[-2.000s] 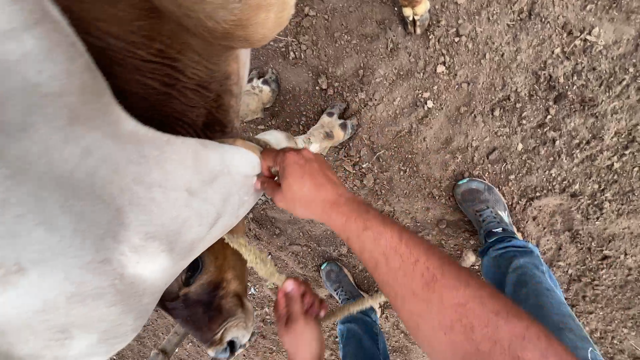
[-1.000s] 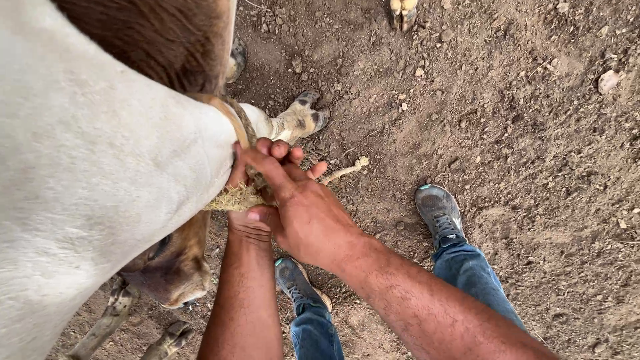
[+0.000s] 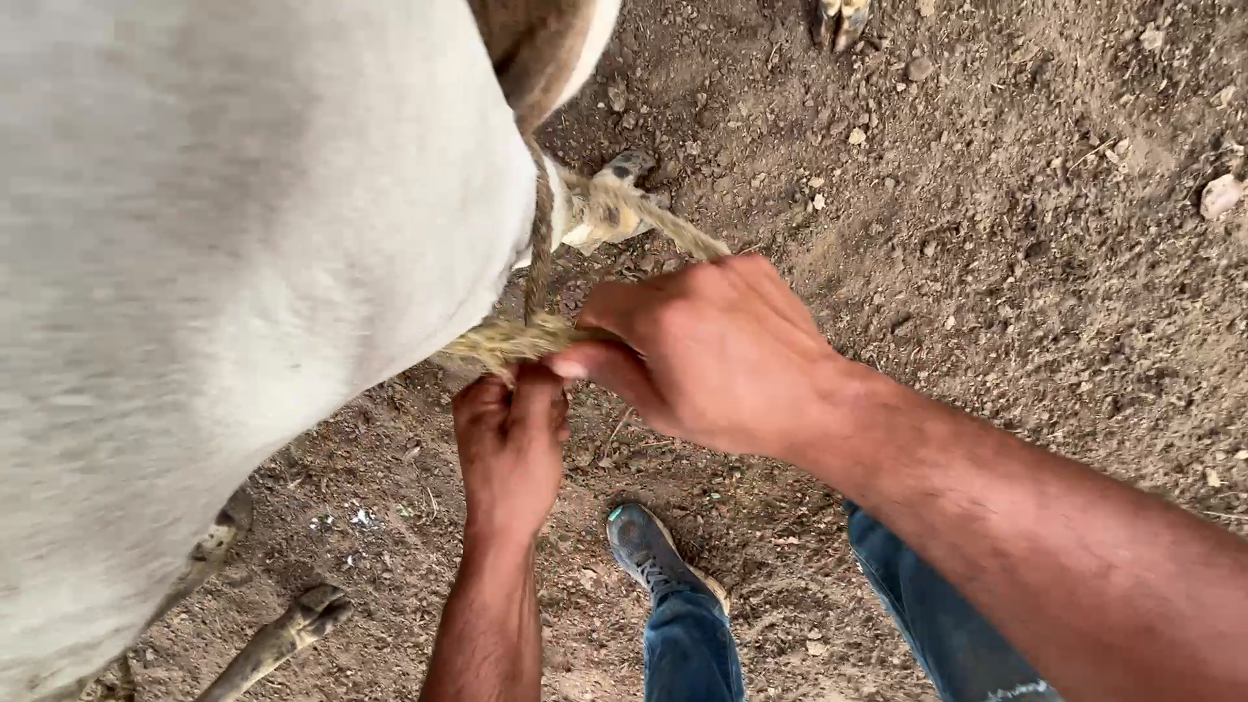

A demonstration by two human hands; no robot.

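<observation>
A frayed fibre rope (image 3: 512, 339) runs out from beneath the body of a white cow (image 3: 322, 234), near its hind leg. My left hand (image 3: 512, 434) pinches the rope from below, beside where its strands meet. Just to the right, my right hand (image 3: 717, 351) is closed on the rope, thumb close to the left fingertips. One rope length (image 3: 673, 226) stretches from behind the cow's leg to the top of my right hand. A darker, thinner length (image 3: 539, 234) passes down along the cow's edge to the frayed part. The fingers partly hide the rope.
A cow's hoof (image 3: 614, 210) stands on the dirt ground (image 3: 985, 273) past the rope. Another hoof (image 3: 843, 19) shows at the top edge. A smaller animal's leg (image 3: 283, 639) is at the lower left. My shoe (image 3: 653, 551) is below my hands.
My hands were together against the cow's leg a second ago; now they hold the rope farther from it, and a rope length is stretched to my right hand. The calf's head is out of view.
</observation>
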